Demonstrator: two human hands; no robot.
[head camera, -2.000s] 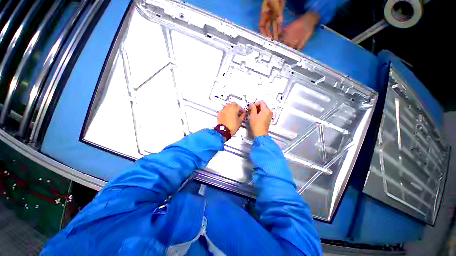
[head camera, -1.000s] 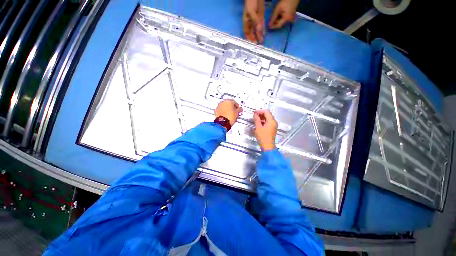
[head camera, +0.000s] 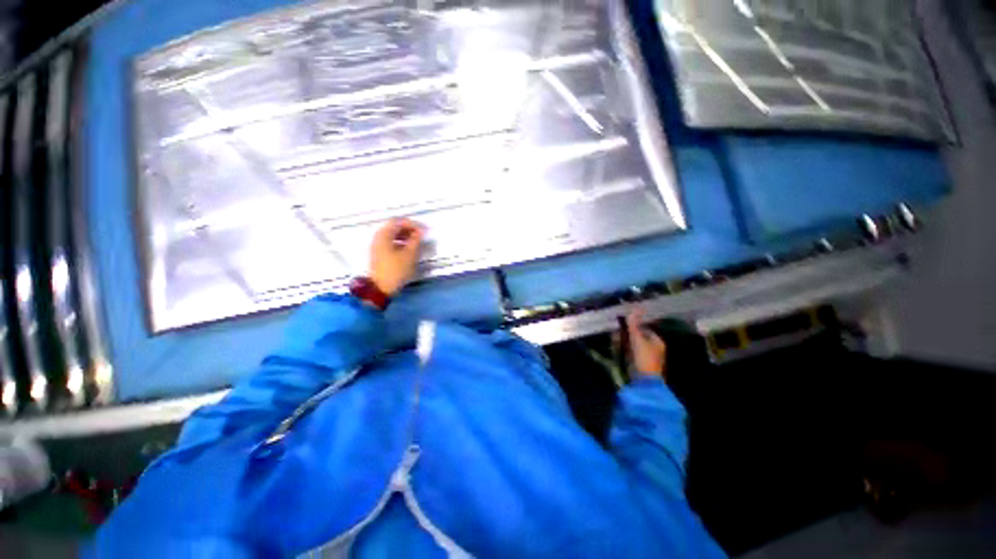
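A large silver back panel (head camera: 426, 180) with a black edge and raised ribs lies on blue padding in front of me. The picture is blurred. My left hand (head camera: 396, 251), with a dark red band at the wrist, is over the panel's near part, fingers curled together; whether it holds something small cannot be told. My right hand (head camera: 644, 347) is low at the right, beside the conveyor's near rail, partly against a dark background. A dark thing shows at its fingers, but I cannot tell whether it is held.
A second silver panel (head camera: 803, 66) lies at the upper right on blue padding (head camera: 841, 186). Shiny rollers (head camera: 44, 240) stand at the left. The conveyor side rail (head camera: 754, 295) runs along the near side. Red leads (head camera: 87, 491) lie on green at the lower left.
The view has turned and tilted down. My right hand has left the panel and dropped beside the rail. My left hand is now over the panel's near part. The coworker's hands have left the view.
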